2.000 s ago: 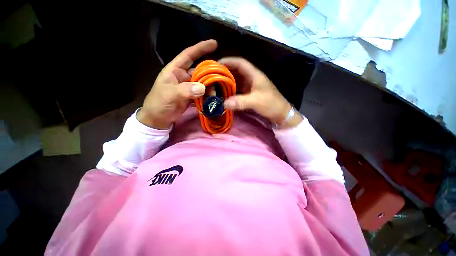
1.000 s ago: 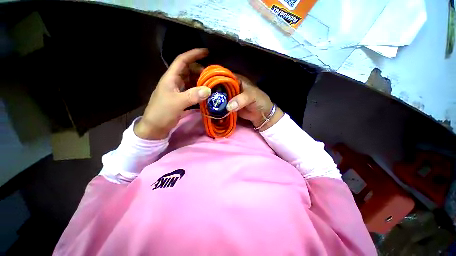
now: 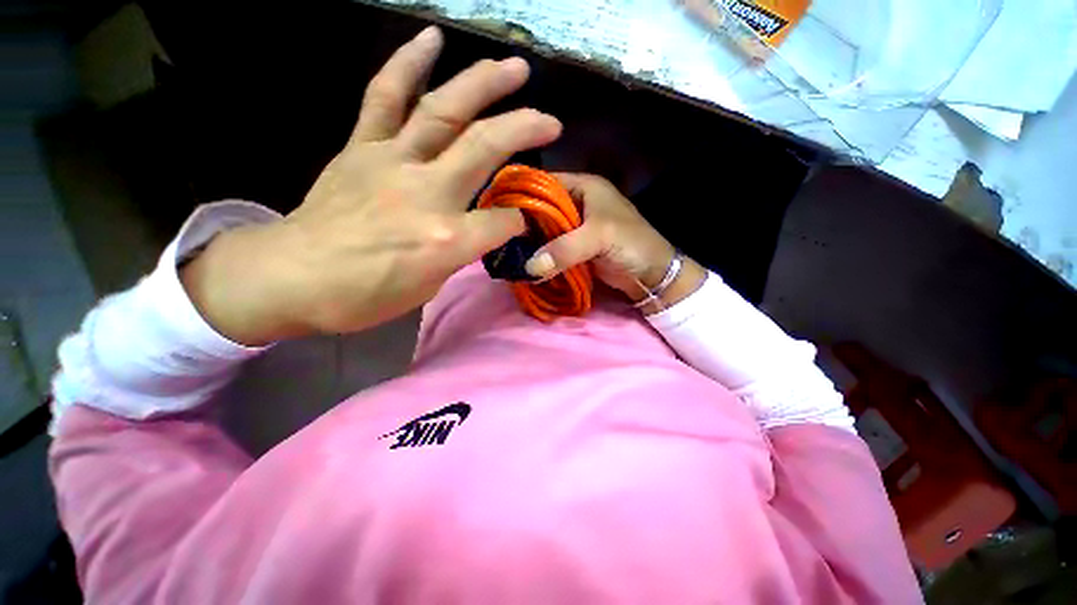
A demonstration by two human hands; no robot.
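Observation:
An orange coiled extension cord (image 3: 567, 278) is held upright above my lap, against the pink top. Its black connector (image 3: 510, 258) sits at the coil's left middle, partly covered by fingers. My right hand (image 3: 608, 236) holds the coil from the right, its thumb pressed on the connector. My left hand (image 3: 378, 201) is at the coil's left, back of the hand towards me. Three of its fingers are spread out and one finger reaches the coil just above the connector. Its thumb is hidden, so whether it grips anything cannot be told.
The worn white bench (image 3: 661, 59) crosses the upper right. On it lie an orange printed piece (image 3: 768, 14), clear plastic (image 3: 827, 101) and white paper sheets (image 3: 1027, 59). Red plastic stools (image 3: 945, 508) stand at lower right. Brown cardboard (image 3: 118, 53) shows at upper left.
My left hand has turned over and spread its fingers, with its palm now facing away. The connector has tilted to the left. My right hand still holds the coil.

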